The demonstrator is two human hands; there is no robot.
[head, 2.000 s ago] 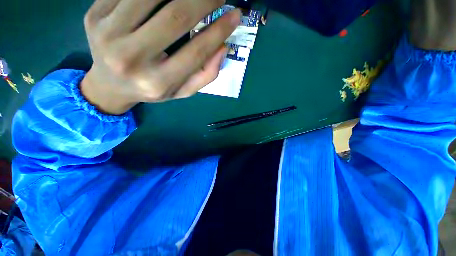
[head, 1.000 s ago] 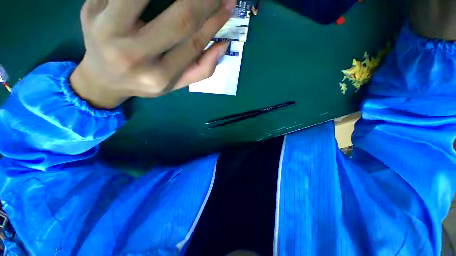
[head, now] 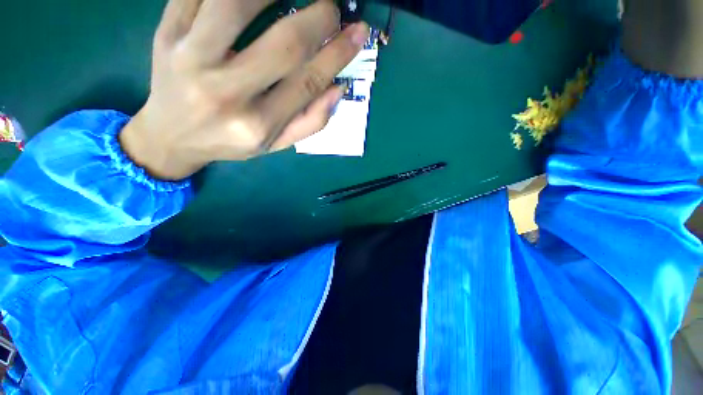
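My left hand (head: 239, 85) is bent over the upper left part of the white test board (head: 333, 129). Its fingertips are at the board's circuitry end, near a small black connector piece (head: 351, 8) at the top edge. The fingers hide part of the board, and I cannot tell what they grip. A dark display assembly (head: 478, 14) is cut off by the top edge, right of the board. My right hand is out of the picture; only its wrist (head: 661, 35) shows at the top right.
Black tweezers (head: 385, 183) lie below the board on the dark-green mat (head: 455, 100). A heap of yellow scraps (head: 551, 112) lies by the right sleeve. A red-and-white wrapped item (head: 11, 129) is at the far left. The mat's near edge crosses before my lap.
The view has shifted slightly. My left hand stays over the board, its fingers now a little more spread. More of the small black piece shows at the top edge.
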